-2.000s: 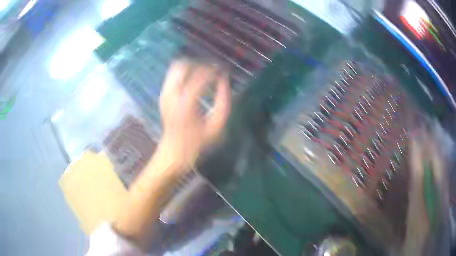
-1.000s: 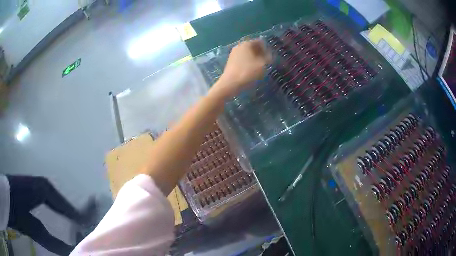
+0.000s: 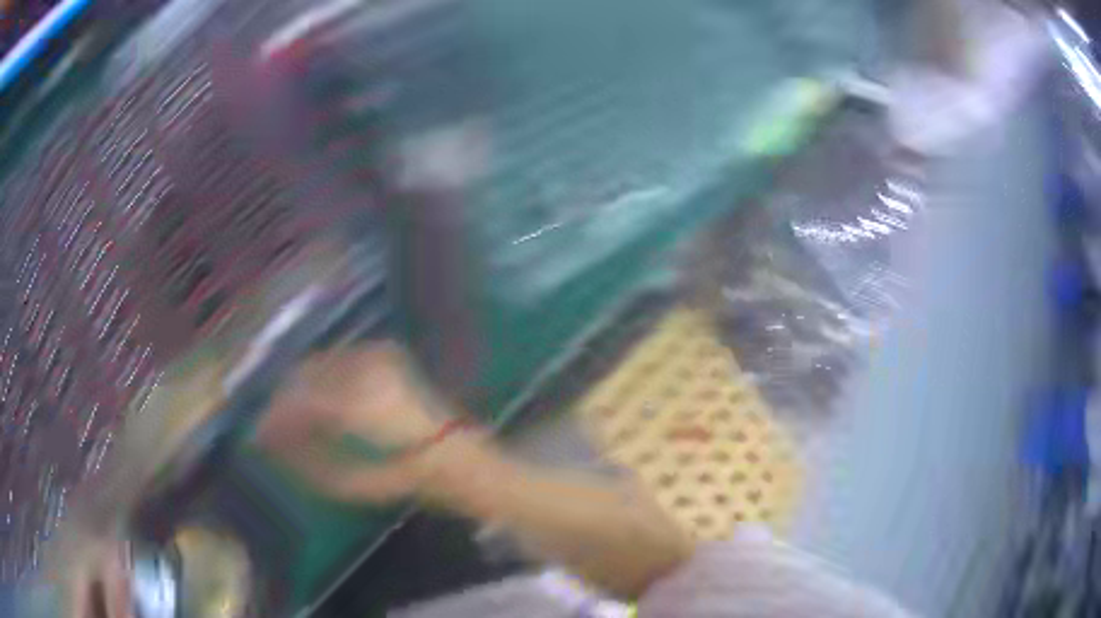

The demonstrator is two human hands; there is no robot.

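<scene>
The frame is strongly motion-blurred. My right hand reaches in from the lower right over the green bench mat, beside a tray of dark and red wired parts. Its fingers look curled, with green between them; whether this is a probe or the mat cannot be told. A thin red line, perhaps the probe lead, crosses the wrist. A skin-coloured patch at the lower left edge may be part of my left hand; its grip is unclear. A brass-coloured round thing, perhaps the stand, is beside it.
A yellow perforated board lies beyond the bench edge, right of centre. Shiny clear trays are behind it. A pale sleeve, probably another person's, is at the top right. Blue shapes stand at the right edge.
The view has swung to the right. My left arm, earlier stretched over the trays, is gone from there. My right hand and the perforated board now show.
</scene>
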